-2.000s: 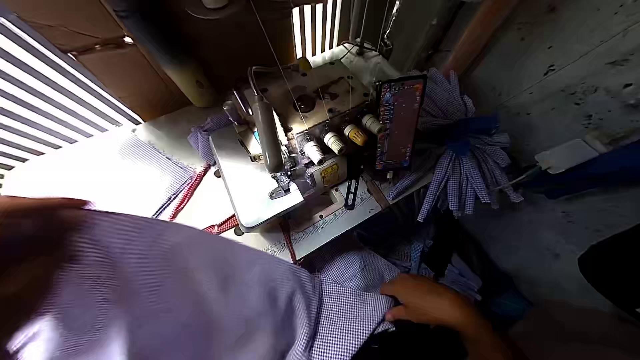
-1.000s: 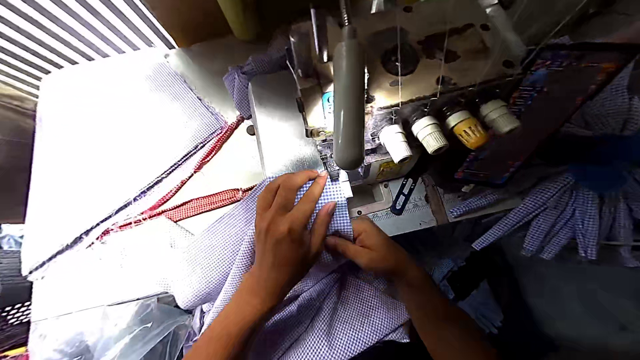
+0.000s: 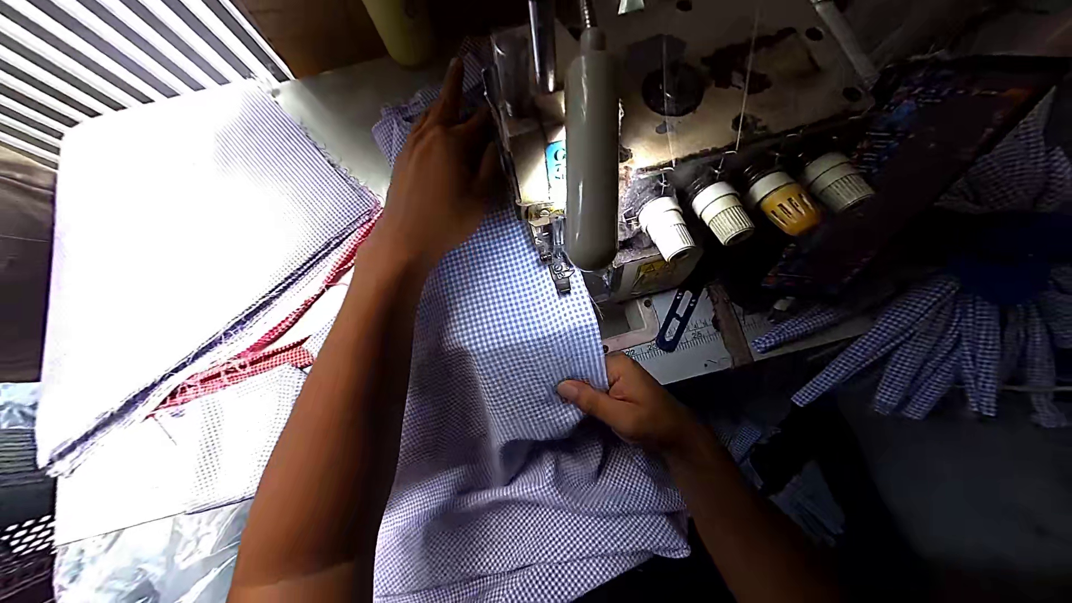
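Blue-and-white checked cloth (image 3: pixel 519 310) lies under the presser foot (image 3: pixel 559 272) of an industrial overlock sewing machine (image 3: pixel 670 92) and hangs in folds toward me. My left hand (image 3: pixel 444 167) rests on the cloth behind and left of the foot, fingers pointing away; its fingertips are in shadow. My right hand (image 3: pixel 624 402) pinches the cloth's right edge in front of the foot, thumb on top. A grey lamp head (image 3: pixel 591 151) partly covers the needle area.
Stacked checked cloth (image 3: pixel 184 251) with red trim (image 3: pixel 310 314) lies at left. Tension dials (image 3: pixel 720 212), a dark blue tool (image 3: pixel 678 318) and a measuring tape strip (image 3: pixel 703 339) are right of the foot. A phone-like dark panel (image 3: pixel 913 167) and bundled checked strips (image 3: pixel 946 335) are farther right.
My left hand has moved away from me, from in front of the foot to behind it. My right hand has moved nearer to me along the cloth's edge. More cloth shows flat at the foot.
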